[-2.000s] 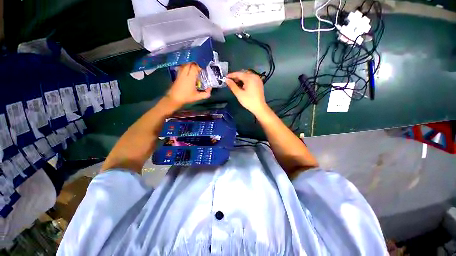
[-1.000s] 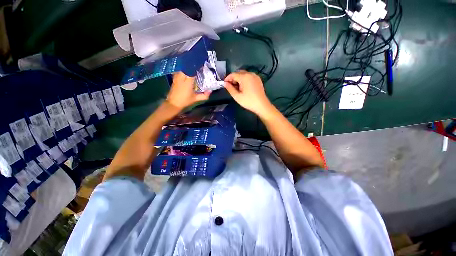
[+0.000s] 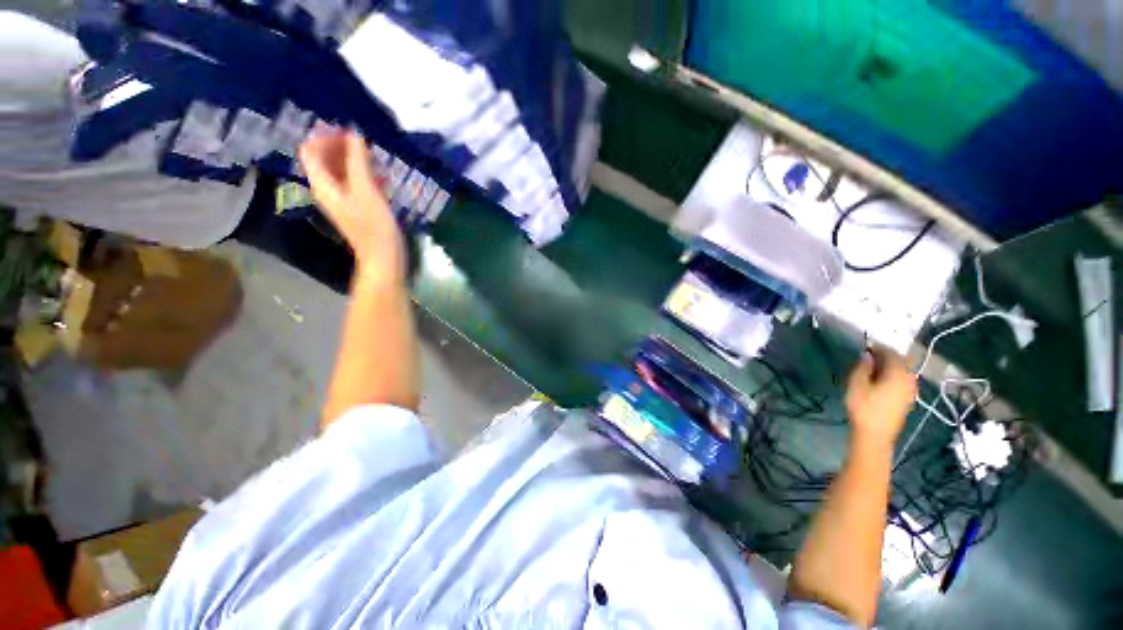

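My left hand [image 3: 345, 179] is blurred and reaches over the label ends of the blue box row [image 3: 425, 111] at the upper left; whether it grips a box cannot be told. My right hand [image 3: 881, 391] is at the lower edge of the white board [image 3: 905, 277], fingers curled; nothing clear shows in it. An open retail box [image 3: 727, 308] with its pale flap [image 3: 770, 252] raised stands on the green bench between my hands, touched by neither. More blue boxes [image 3: 671, 412] sit close to my body.
Black cables [image 3: 788, 455] tangle right of the boxes, near a white block [image 3: 983, 448], a white slip [image 3: 905, 551] and a blue pen [image 3: 961, 554]. A monitor [image 3: 887, 99] stands at the upper right. Cartons [image 3: 148, 302] are on the floor at left.
The view has swung left. Both hands have let go of the open box's end. My left hand has moved to the box row, my right hand towards the white board.
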